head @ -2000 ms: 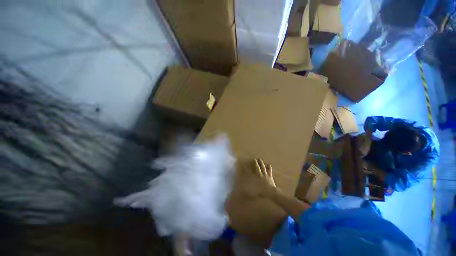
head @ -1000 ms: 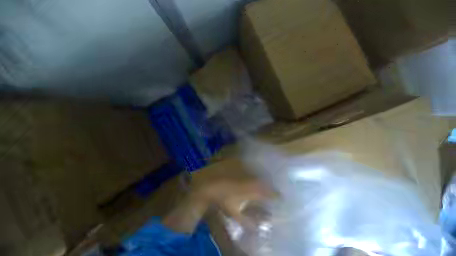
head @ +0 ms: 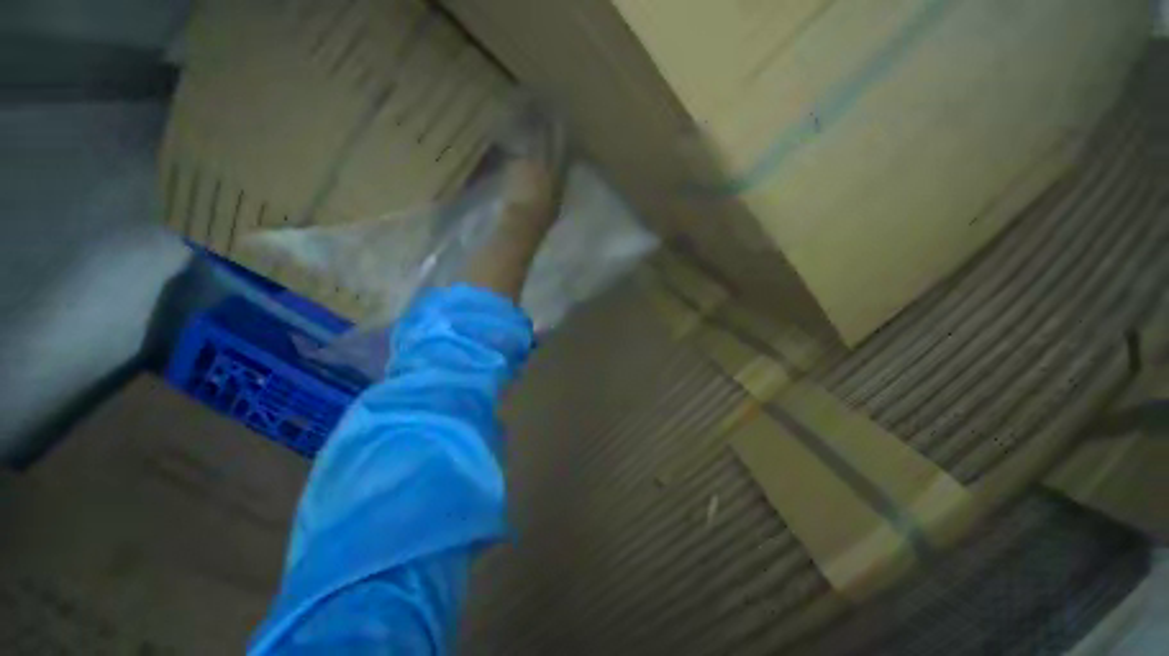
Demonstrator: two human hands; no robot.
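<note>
My left hand (head: 528, 186) is at upper centre, blurred, at the end of a blue sleeve from the bottom left. Its fingers are hard to make out but appear closed on a crumpled clear plastic liner (head: 583, 250). The liner spreads to both sides of my wrist, over brown cardboard. A slit cardboard sheet or divider (head: 308, 128) lies behind it. My right hand is not in view.
A large brown carton (head: 923, 154) stands at the upper right, close to my hand. A blue plastic crate or pallet (head: 263, 378) is at the left. Stacked corrugated cardboard (head: 718, 513) with a strap lies at lower centre and right. A pale wall is at far left.
The view has moved in close to the cartons and blue plastic. My left arm now reaches up to the centre. The large armful of plastic and my right hand have left the picture.
</note>
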